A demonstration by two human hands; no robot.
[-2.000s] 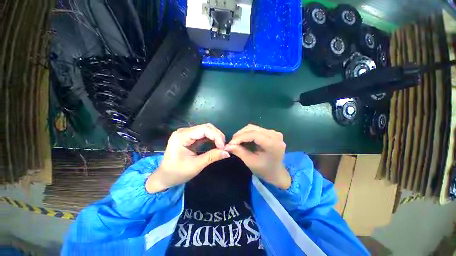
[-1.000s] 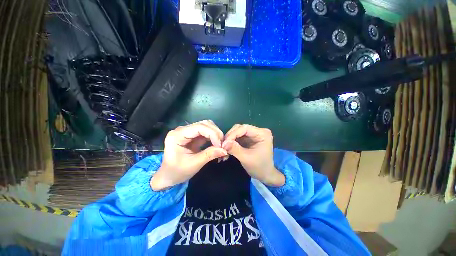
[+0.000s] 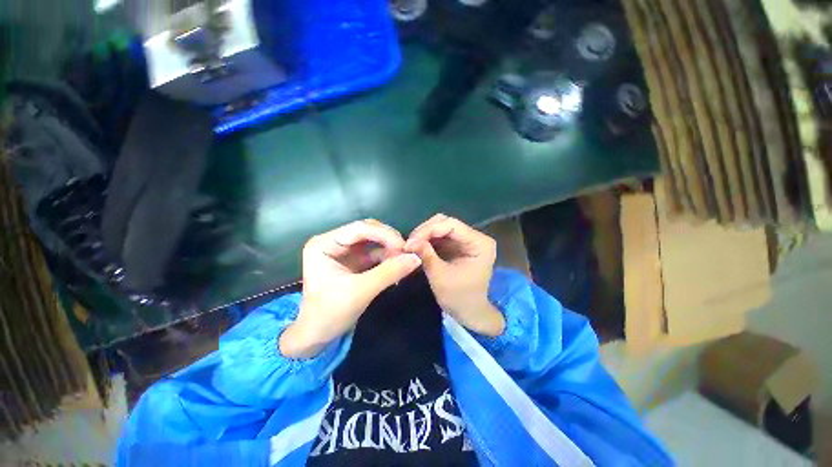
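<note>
My left hand (image 3: 351, 283) and my right hand (image 3: 456, 274) meet at the fingertips in front of my chest, thumbs and forefingers pinched together. They seem to grip a tiny piece between them, too small and covered to identify. The black electric screwdriver (image 3: 452, 87) is blurred beyond my hands, pointing down toward the bench. Black ear-cup discs (image 3: 545, 108) with pale centres are clustered at the right of the bench. A dark padded headband (image 3: 160, 173) lies at the left among piled black parts.
A blue tray (image 3: 351, 55) holds the pale screw feeder (image 3: 214, 59) at the top left. Cardboard sheets (image 3: 712, 109) stand at the right, others at the left edge. The green bench (image 3: 310, 182) ends just beyond my hands. A brown carton (image 3: 748, 374) stands on the floor at the lower right.
The view has turned and shifted: the tray, feeder and screwdriver appear further left, the bench edge tilted, and the floor carton has come into view. My hands keep the same fingertip pinch.
</note>
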